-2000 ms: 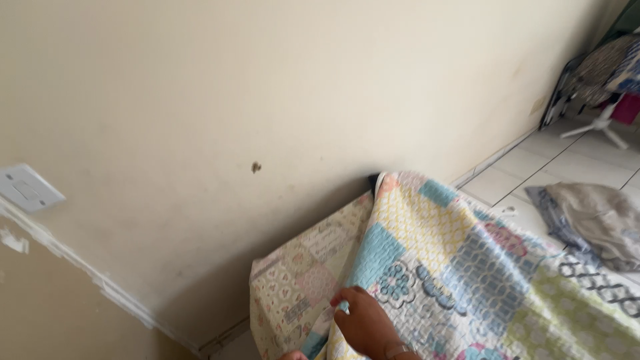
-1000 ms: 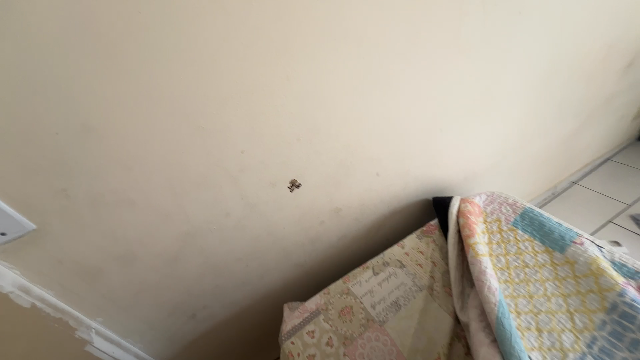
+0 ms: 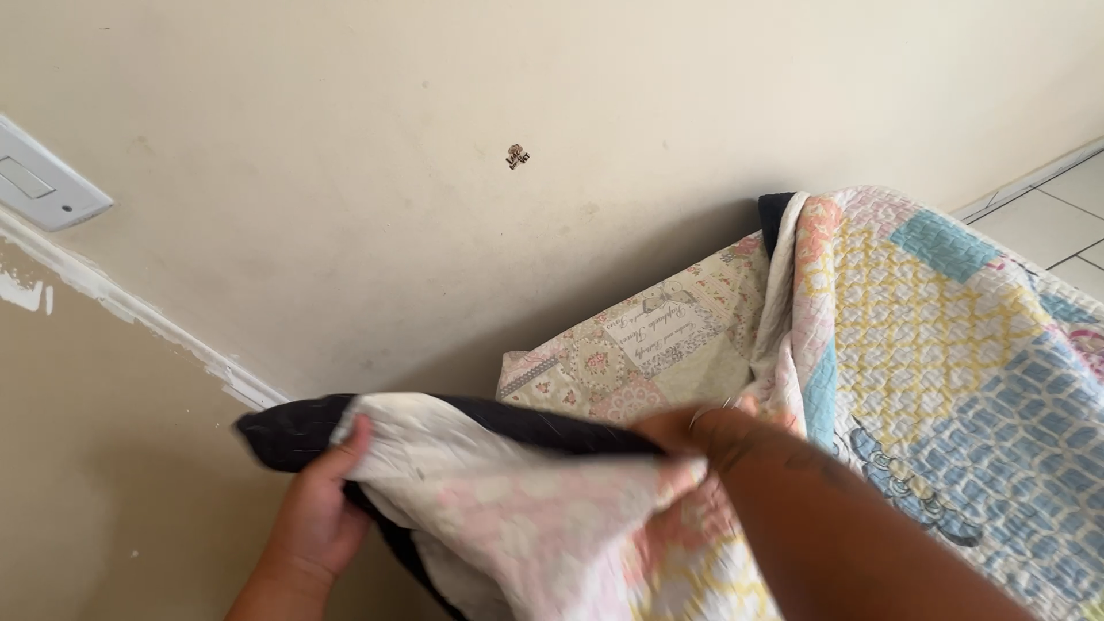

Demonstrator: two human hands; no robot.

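Note:
My left hand point(image 3: 323, 504) grips the near corner of a patchwork quilt point(image 3: 914, 345), its thumb on the pale underside beside a black cloth edge point(image 3: 293, 431). Farther right along that same edge, my right hand point(image 3: 677, 429) has hold of the quilt; its fingers are blurred and partly hidden by cloth. The quilt's lifted part hangs between both hands, and the rest drapes over a low piece of furniture at the right. Under it shows a floral patchwork-print cover point(image 3: 690, 332), which bears writing.
A beige wall point(image 3: 388, 172) with a small dark mark point(image 3: 517, 157) rises behind the covered furniture. At the left are a white switch plate point(image 3: 43, 181) and a white-painted wall strip point(image 3: 155, 319). White floor tiles point(image 3: 1048, 220) show at the far right.
Both hands, out of view one second ago, are now in view with the quilt's near corner and black edge raised between them. The floor items seen at the right two seconds ago are out of view.

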